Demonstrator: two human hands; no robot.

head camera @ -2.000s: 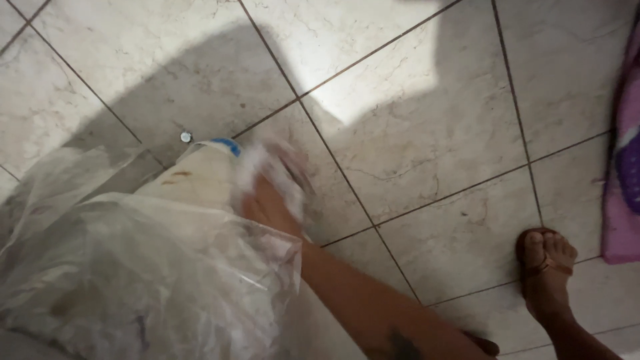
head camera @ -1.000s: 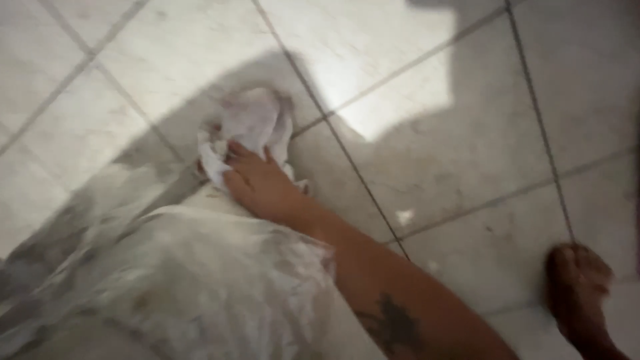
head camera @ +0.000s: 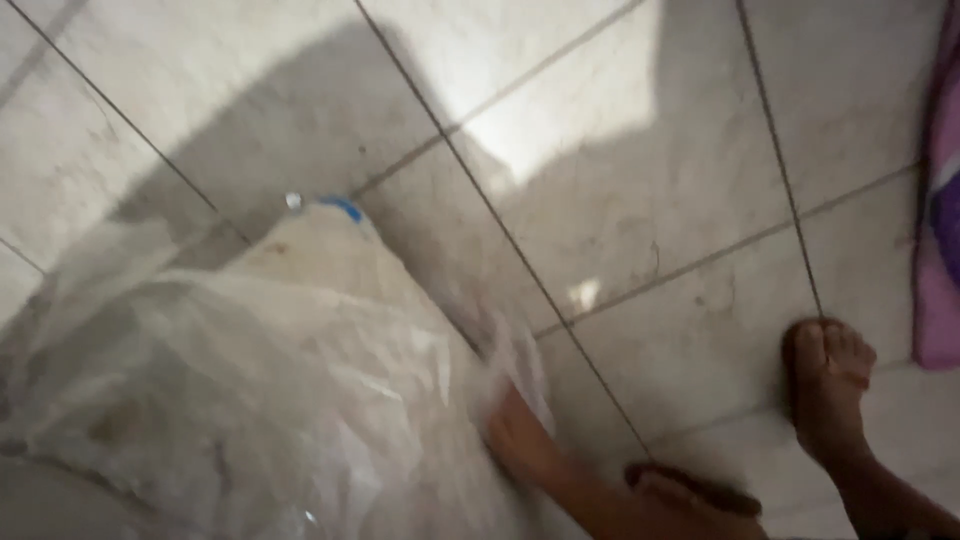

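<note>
A large pale object with a blue patch at its tip fills the lower left, largely covered by clear plastic sheeting. Along its right side is my right hand, blurred by motion, with a whitish cloth in its grip. The fingers are hard to make out under the cloth. My left hand is out of view.
Marked light floor tiles with dark joints lie all around. A small shiny round item is beside the blue tip. My foot in a sandal stands at right, near a pink and purple mat. Another dark sandal shows below.
My right hand and the cloth have moved from the tip of the pale object down along its right side, uncovering the blue patch hidden one second ago.
</note>
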